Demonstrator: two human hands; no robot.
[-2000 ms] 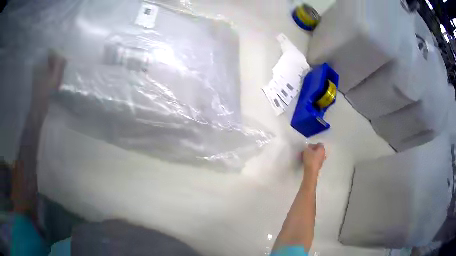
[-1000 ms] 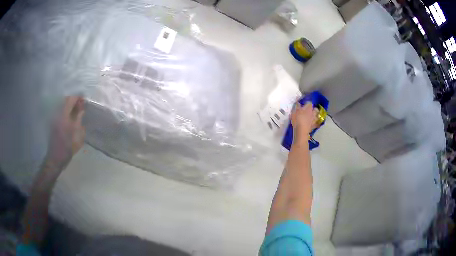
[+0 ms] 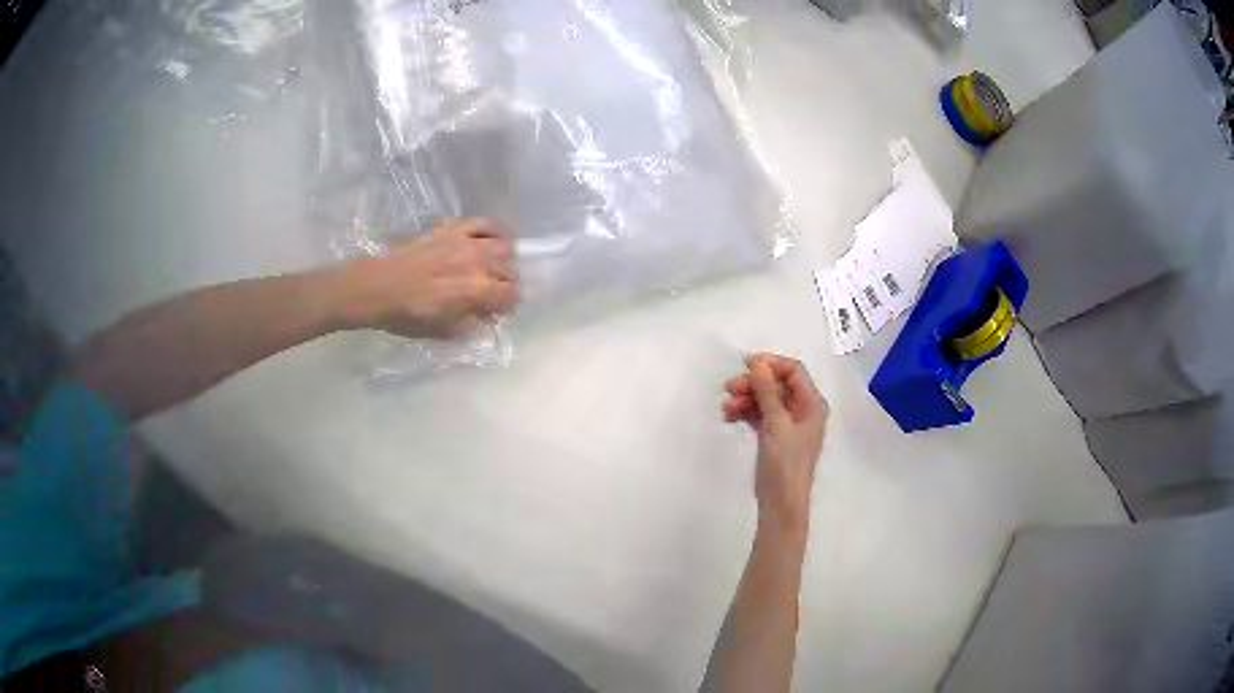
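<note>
A wrapped handbag [image 3: 616, 81] lies inside a shiny clear polybag [image 3: 677, 203] at the top centre, its upper end cut off by the frame. My left hand [image 3: 453, 278] is on the near left part of the polybag, fingers curled and closed on the crinkled film. My right hand [image 3: 778, 399] is above the table to the right of the polybag, apart from it, thumb and fingertips pinched. A faint clear tape strip seems to be at these fingertips; it is hardly visible. The blue tape dispenser [image 3: 927, 345] with its yellow ring stands right of my right hand.
Barcode stickers [image 3: 886, 257] lie left of the dispenser. A spare tape roll [image 3: 977, 108] lies beyond them. Pale grey wrapped bags [image 3: 1110, 203] stand along the right side, another [image 3: 1110, 609] at the lower right. More clear film [image 3: 176, 54] lies at the upper left.
The wrapped item has turned and shifted away from me. My left hand has moved right onto the film's near part. My right hand has left the dispenser and moved left and nearer to me.
</note>
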